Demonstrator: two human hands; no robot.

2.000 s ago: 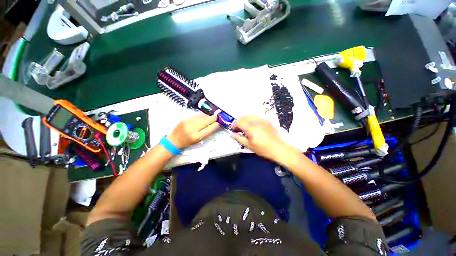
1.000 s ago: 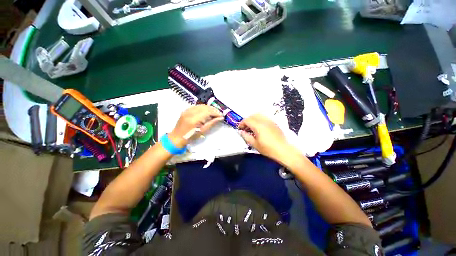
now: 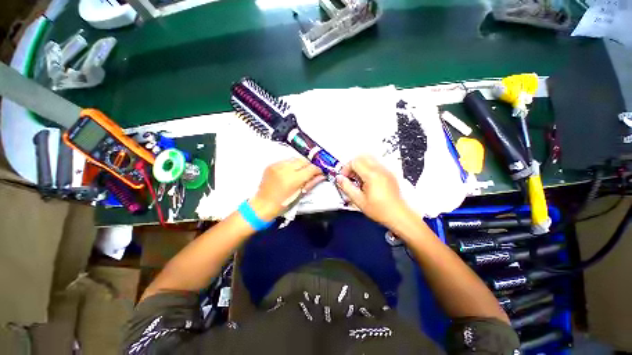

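Observation:
A hot-air brush (image 3: 260, 109) lies slanted on the white work cloth (image 3: 332, 111), its black bristled barrel at the upper left. Its handle is open, with blue and purple wiring showing. My left hand (image 3: 285, 184), with a blue wristband, is at the near side of the handle, fingers bent; its fingertips are close to the wiring, and whether they grip is unclear. My right hand (image 3: 371, 187) holds the handle's lower end between thumb and fingers. The fingers partly hide that end.
Small black parts (image 3: 413, 147) are piled on the cloth. An orange multimeter (image 3: 107, 149) and solder reel (image 3: 168, 166) lie left. A black tube (image 3: 495, 132) and yellow-handled tool (image 3: 536, 194) lie right. A blue bin (image 3: 433, 305) of brushes is lower right. Grey fixtures (image 3: 339, 28) stand behind.
My left hand has moved from over the handle to its near side, lower down. My right hand stays at the handle's end. The camera view has shifted slightly.

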